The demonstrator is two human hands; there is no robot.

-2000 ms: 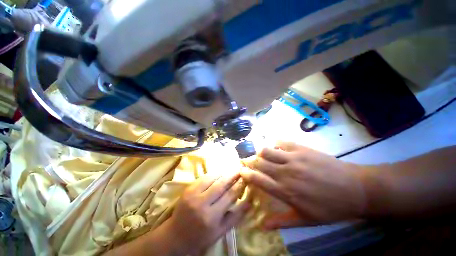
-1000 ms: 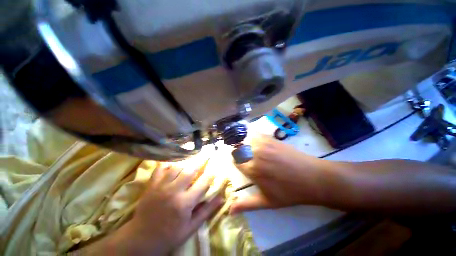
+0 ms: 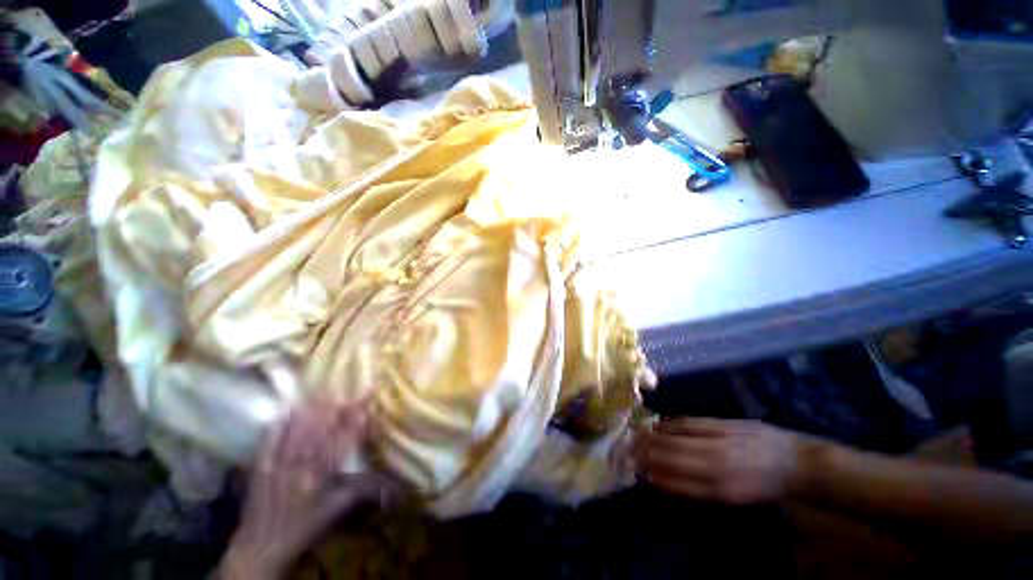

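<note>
The shiny yellow garment fabric (image 3: 442,329) lies in a large crumpled heap over the table and hangs over its front edge. Its upper part lies under the needle area (image 3: 583,134) of the sewing machine, washed out by the lamp. A pale narrow strip runs along the cloth. My left hand (image 3: 312,476) is blurred at the lower left edge of the heap; its grip cannot be told. My right hand (image 3: 719,459) is at the lower right edge of the cloth, fingers closed on it below the table edge.
Blue-handled thread snips (image 3: 693,159) lie on the white table (image 3: 748,266), with a dark smartphone (image 3: 799,142) to their right. A small metal fitting (image 3: 988,187) is at the far right. Pale cones (image 3: 397,45) stand behind the heap. A round metal part (image 3: 23,281) is at far left.
Both hands have moved from the needle area down to the lower edges of the cloth. The view has shifted, showing more of the heap and less of the machine head.
</note>
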